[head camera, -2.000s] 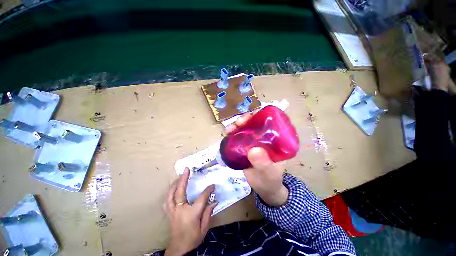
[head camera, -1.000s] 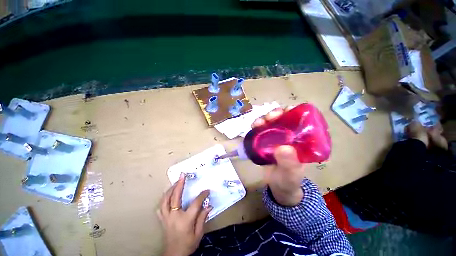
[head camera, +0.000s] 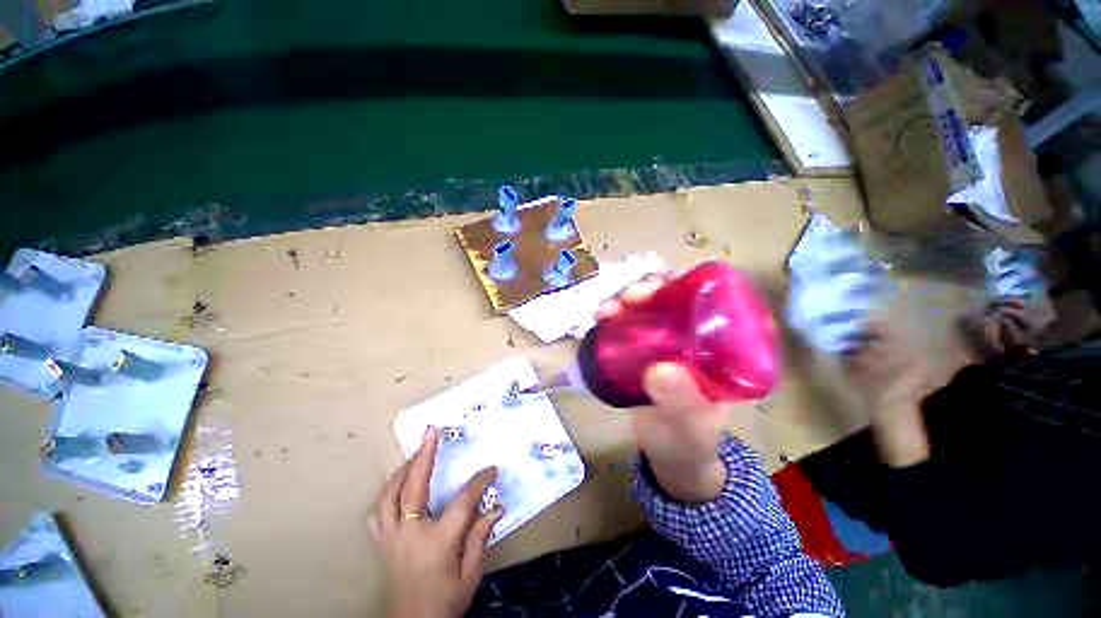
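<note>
My right hand (head camera: 679, 404) grips the squeeze bottle (head camera: 706, 332) of red-pink liquid, held tilted with its nozzle (head camera: 553, 383) pointing left. The nozzle tip is at the upper fastener of the white square base plate (head camera: 507, 441); whether it touches cannot be told. The plate lies on the bench with small shiny fasteners near its corners. My left hand (head camera: 429, 531) rests on the plate's lower left part with fingers apart, thumb and index finger near two of the fasteners.
A brown square plate (head camera: 531, 290) with upright tubes stands behind, beside a white rag (head camera: 568, 310). White plates with posts (head camera: 151, 404) lie at left. At right, a neighbour's blurred hand (head camera: 899, 404) is by a plate (head camera: 833, 290), near a cardboard box (head camera: 893, 145). A green belt (head camera: 398, 133) runs behind.
The bottle has come down and right from over the plate since the first frame, its nozzle now at the upper fastener. The neighbour's hand has moved to the nearer plate at right.
</note>
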